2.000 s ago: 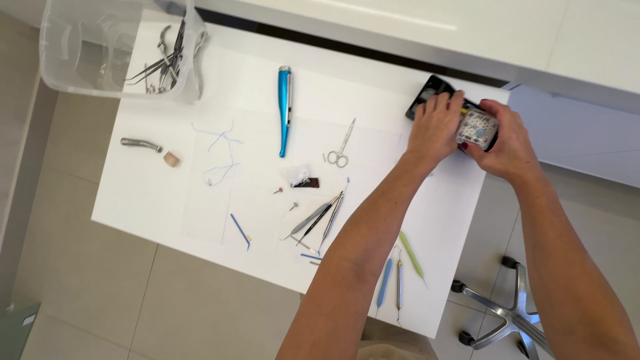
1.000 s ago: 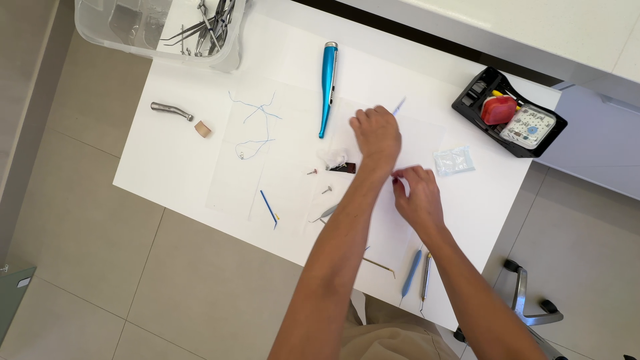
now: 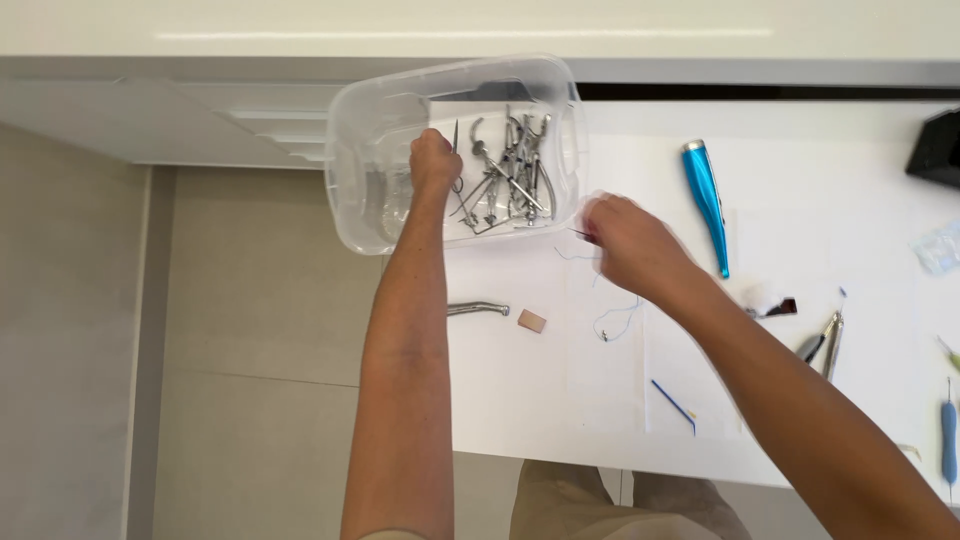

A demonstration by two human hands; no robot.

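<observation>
My left hand is inside the clear plastic bin, closed around small metal scissors whose point and ring show beside the fingers. To its right in the bin lie metal pliers and other instruments. My right hand, blurred, is just outside the bin's lower right corner, above blue thread. A thin dark tip shows at its fingers; what it belongs to is unclear. A metal dental handpiece, partly behind my left arm, lies near a small tan block.
On the white table lie a shiny blue tapered device, a thin blue stick, metal tweezers and a blue-handled instrument. A black tray and a clear packet are at right.
Both hands have moved left from the table's middle, my left one into the bin. The scissors lay on the table two seconds ago. The view has shifted left.
</observation>
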